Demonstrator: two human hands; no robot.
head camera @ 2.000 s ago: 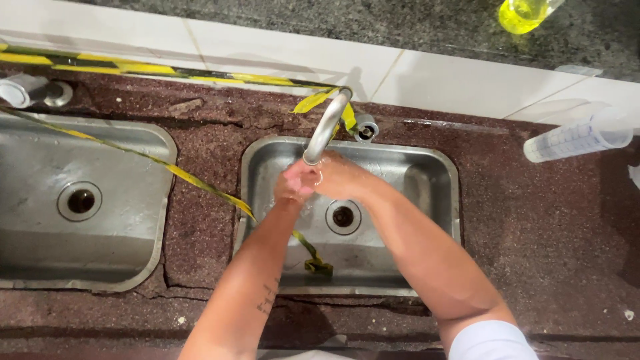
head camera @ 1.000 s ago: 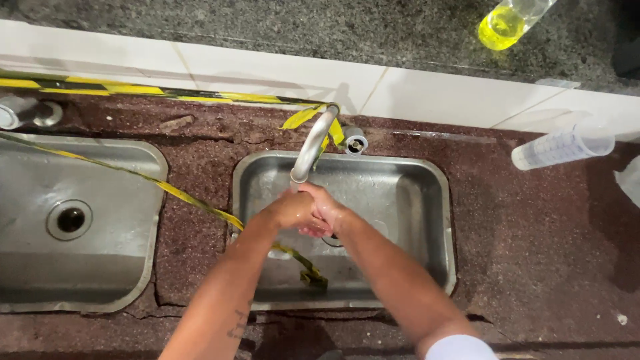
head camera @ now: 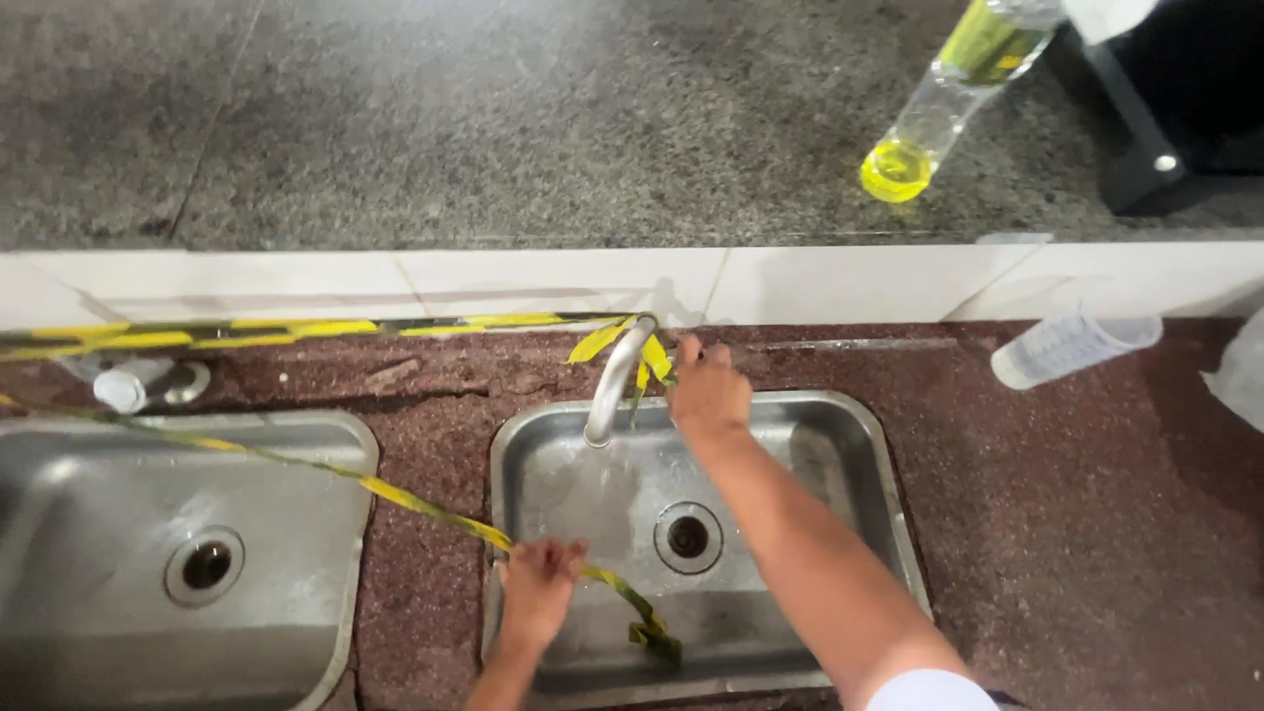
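My right hand (head camera: 711, 390) is at the tap's base, just right of the curved metal spout (head camera: 614, 380); its fingers cover the spot where a small round tap part stood, and their hold is hidden. My left hand (head camera: 541, 583) is over the left part of the stainless steel sink (head camera: 750, 622), fingers bent, beside the yellow and black barrier tape (head camera: 425, 506). Whether it grips the tape is unclear. The tape's crumpled end (head camera: 655, 640) lies in the sink, left of and below the drain (head camera: 688, 537).
A second steel sink (head camera: 286, 632) and a metal tap (head camera: 138, 385) are at left. More tape (head camera: 286, 334) runs along the tiled wall. At right a clear measuring cup (head camera: 1071, 346) lies tilted. A bottle with yellow liquid (head camera: 899, 170) is on the grey ledge above.
My hands were together under the spout and have parted. The right has moved up to the tap's base; the left has moved down and left to the tape. The view shows more of the ledge.
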